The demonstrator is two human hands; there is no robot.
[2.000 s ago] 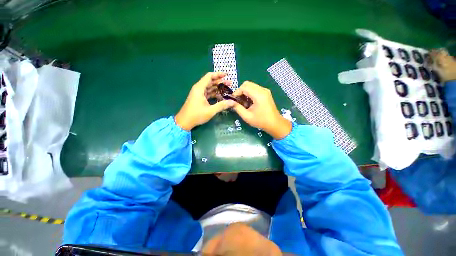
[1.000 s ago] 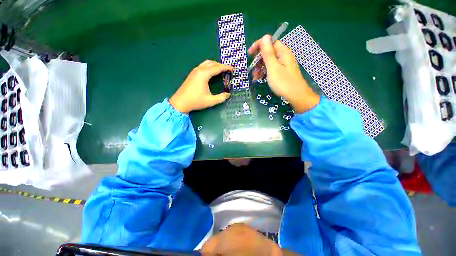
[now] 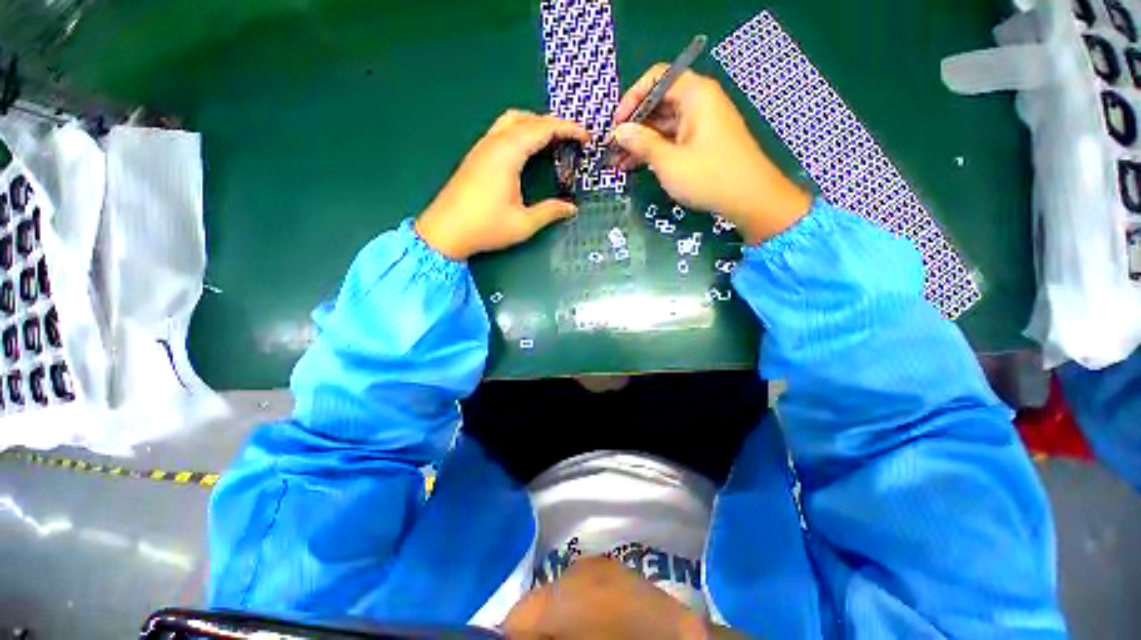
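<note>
My left hand (image 3: 501,188) holds a small black watch housing (image 3: 567,165) between thumb and fingers, at the left edge of the short adhesive sticker sheet (image 3: 579,63). My right hand (image 3: 701,144) holds grey tweezers (image 3: 672,78) like a pen. The tweezers slant down-left over the lower end of the short sheet; their tips are too small to tell whether they grip a piece. A longer adhesive sheet (image 3: 851,163) lies slanted to the right. Small white bits (image 3: 687,245) lie scattered below my right hand.
Trays of black housings stand at far left (image 3: 31,306) and far right (image 3: 1117,106), with white wrinkled film (image 3: 150,275) beside the left one. A faint grid-marked patch (image 3: 588,238) lies below the short sheet. A blue sleeve (image 3: 1107,413) shows at the right edge.
Both hands were together on the housing; then my right hand moved off, holding tweezers. Since then it has come left and down onto the short sheet. The view has shifted.
</note>
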